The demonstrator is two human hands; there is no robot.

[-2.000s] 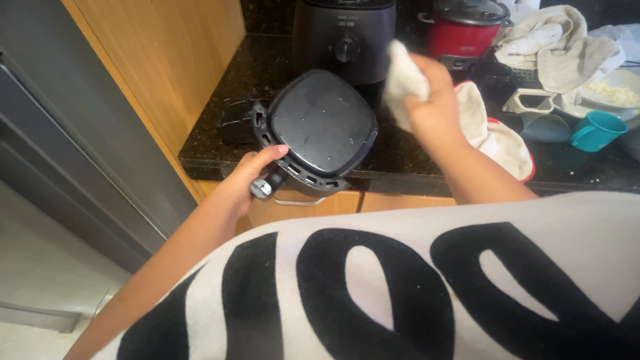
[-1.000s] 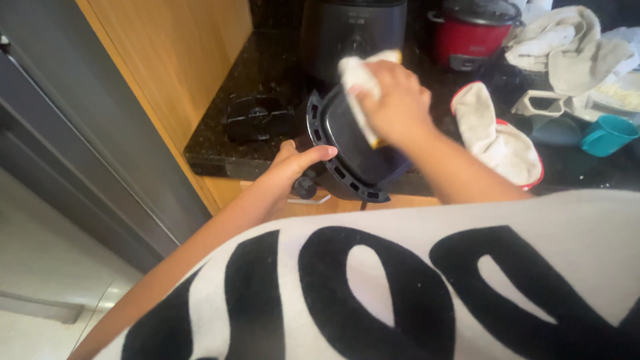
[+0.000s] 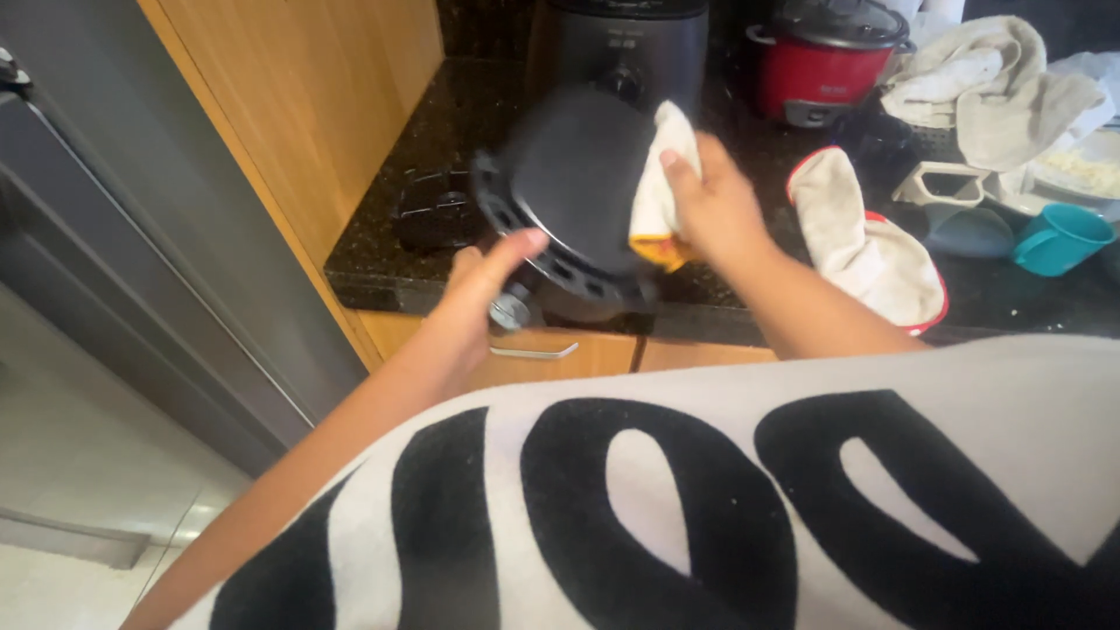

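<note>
A dark air fryer basket (image 3: 582, 184), blurred by motion, is held tilted at the counter's front edge. My left hand (image 3: 486, 284) grips it by the slotted rim near the handle, thumb on top. My right hand (image 3: 713, 197) holds a folded white cloth (image 3: 662, 179) with a yellow-orange edge at the basket's right side; whether the cloth touches it is unclear. Behind the basket stands the dark air fryer body (image 3: 618, 52) with a round knob. A black rack-like part (image 3: 435, 210) lies on the counter to the left.
Right of my hands, a white cloth mitt with red trim (image 3: 862, 245) lies on the dark stone counter (image 3: 385, 280). Beyond are a red rice cooker (image 3: 822, 66), a teal cup (image 3: 1065, 239), a grey towel (image 3: 1002, 87) and a bowl of pale food (image 3: 1085, 166). A refrigerator (image 3: 157, 210) stands left.
Over the last second, my right hand with the cloth has moved from the middle of the basket to its right side. Two seconds ago the cloth was raised, apart from the basket.
</note>
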